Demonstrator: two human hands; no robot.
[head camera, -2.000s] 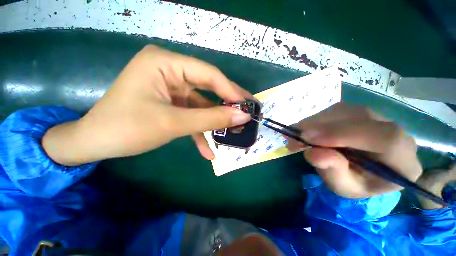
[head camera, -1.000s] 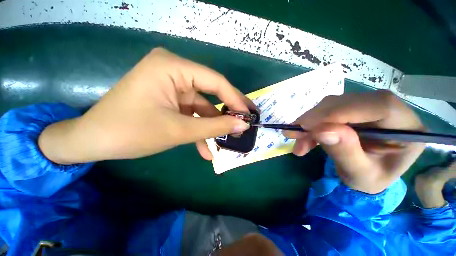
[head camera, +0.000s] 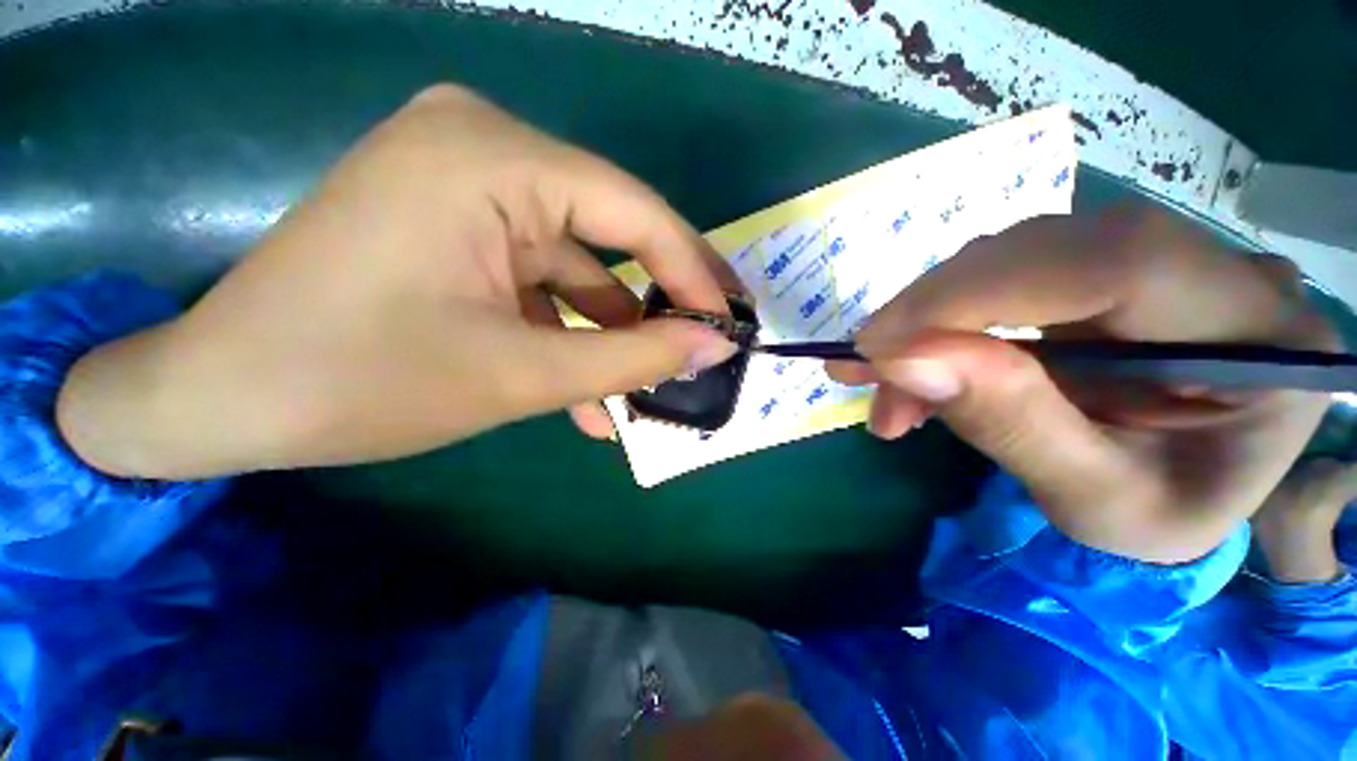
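Observation:
My left hand (head camera: 432, 305) pinches a small dark rounded-square watch housing (head camera: 694, 390) between thumb and index finger; the fingertips cover part of its upper edge. My right hand (head camera: 1079, 372) holds black tweezers (head camera: 1176, 357) almost level, their fine tips touching or very near the housing's upper right edge beside my left thumb. Whether the tips grip anything is too small to tell. A white adhesive backing sheet (head camera: 833, 268) with blue 3M marks and a yellowish edge lies tilted behind and below the housing, partly covered by both hands.
The green bench surface (head camera: 595, 543) lies beneath the hands. A chipped white strip (head camera: 1042, 75) curves along the back, with darker green beyond it. Another hand (head camera: 1302, 520) in a blue sleeve shows at the far right edge. A grey zipped garment (head camera: 595, 677) is at the bottom.
The tweezers have swung from a slant to nearly level, with their tips still at the housing. The sheet and white strip appear higher and further right in the picture. Both hands keep their holds.

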